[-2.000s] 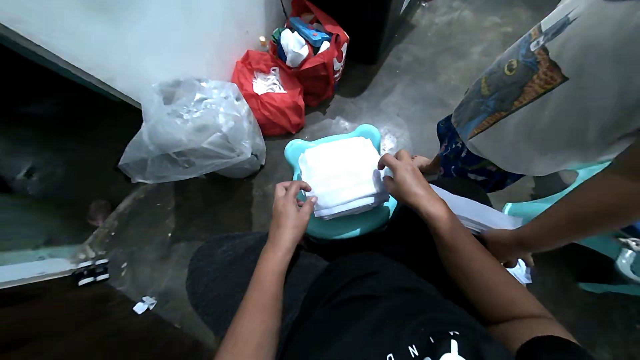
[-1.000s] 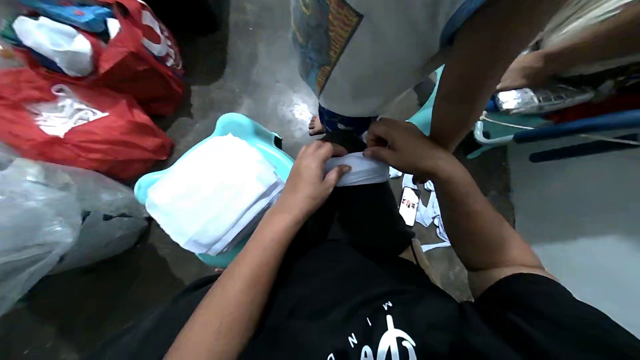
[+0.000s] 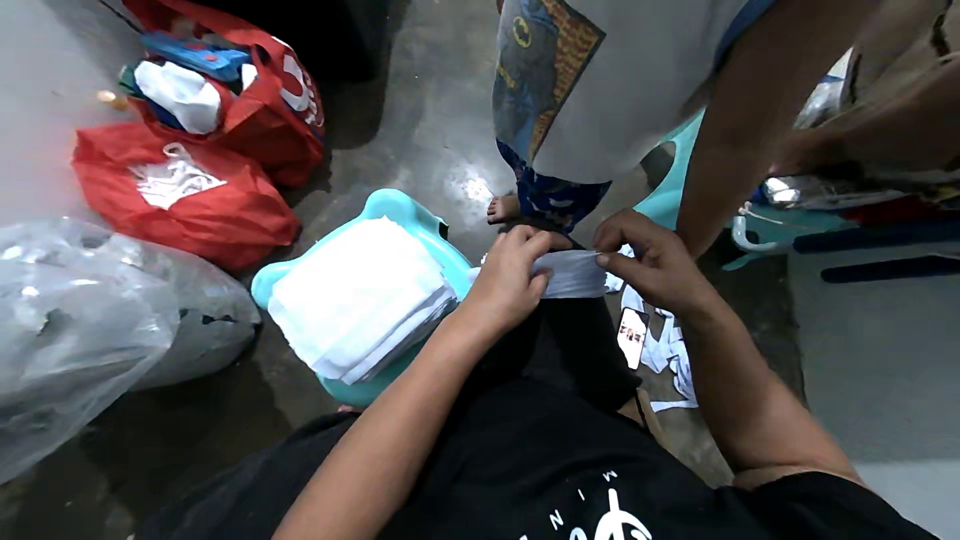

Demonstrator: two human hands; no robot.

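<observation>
My left hand (image 3: 521,274) pinches one end of a narrow folded strip of white cloth (image 3: 574,274) above my dark-clothed leg. The other end is between the thumb and fingers of my right hand (image 3: 645,262). Left of my forearm, a stack of white cloth (image 3: 360,292) lies on a teal plastic stool (image 3: 394,206), its edges layered. Part of the strip is hidden behind my left fingers.
Red bags (image 3: 187,217) with cloth and cords stand upper left, above a clear plastic bag (image 3: 82,322). Another person (image 3: 607,82) stands close ahead, arm beside my right hand. White scraps (image 3: 679,367) and a phone (image 3: 632,337) lie beside my leg.
Two seconds ago both my hands were at the cloth stack on the stool; now they hold a strip to its right. The view has swung right and closer.
</observation>
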